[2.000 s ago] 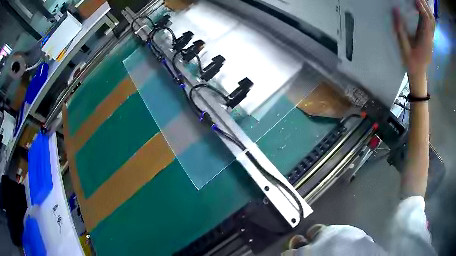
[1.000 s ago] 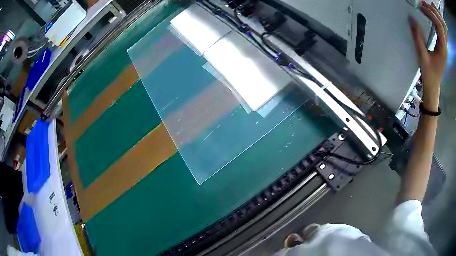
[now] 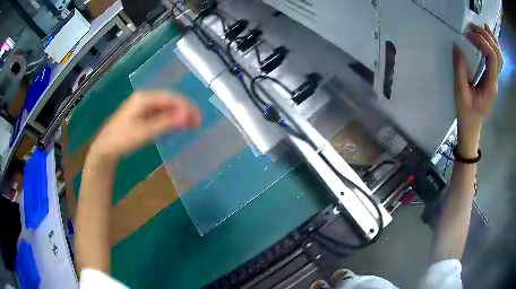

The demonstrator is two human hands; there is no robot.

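The clear plastic sheet (image 3: 226,186) lies flat on the green machine table (image 3: 164,262). White sheets (image 3: 249,121) lie on it, partly hidden under the gantry beam (image 3: 334,172) with its black clamps and cables. My left hand (image 3: 150,118) is blurred, above the clear sheet's left part, with fingers curled; nothing shows in it, and whether it holds anything is unclear. My right hand (image 3: 478,84) rests at the right edge of the grey machine cover (image 3: 418,79), thumb and fingers apart, holding nothing visible.
A black cable chain (image 3: 283,234) runs along the table's near edge. Blue pieces (image 3: 37,189) lie on a white surface at the left. A white box (image 3: 68,35) stands on a shelf at the upper left. My shoes show at the bottom.
My left hand has come into view over the clear sheet. The gantry beam moved right, uncovering the white sheets, then came partway back over them. My right hand stays at the cover.
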